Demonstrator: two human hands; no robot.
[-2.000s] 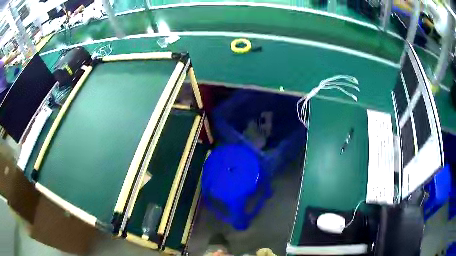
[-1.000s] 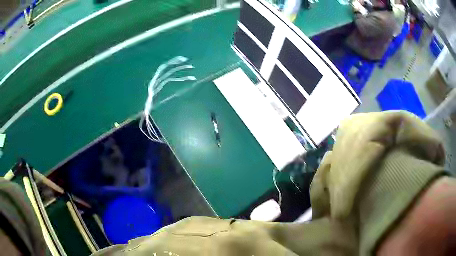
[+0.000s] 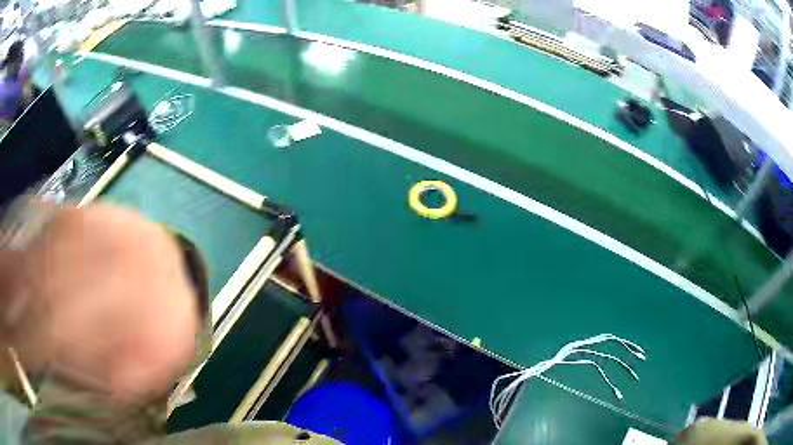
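My left hand or bare forearm (image 3: 113,304) is large and blurred at the left, in front of the pipe-framed green cart (image 3: 204,209). Its fingers cannot be made out. Khaki cloth of my clothing (image 3: 261,434) shows along the bottom, and another khaki piece (image 3: 722,433) at the bottom right edge. My right hand is out of the picture. A yellow tape ring (image 3: 432,200) lies on the green bench (image 3: 365,191) beside a small dark piece. White cables (image 3: 569,352) lie loose at the bench's near edge.
A blue stool (image 3: 343,415) stands under the bench gap. A monitor edge (image 3: 761,391) is cut off at the lower right. A dark screen (image 3: 35,143) and black device (image 3: 115,117) are at the left. A person in purple (image 3: 16,87) is at the far left edge.
The view has swung back left and up from the keyboard and monitor. The left hand or forearm now covers part of the cart. The right forearm has left the picture.
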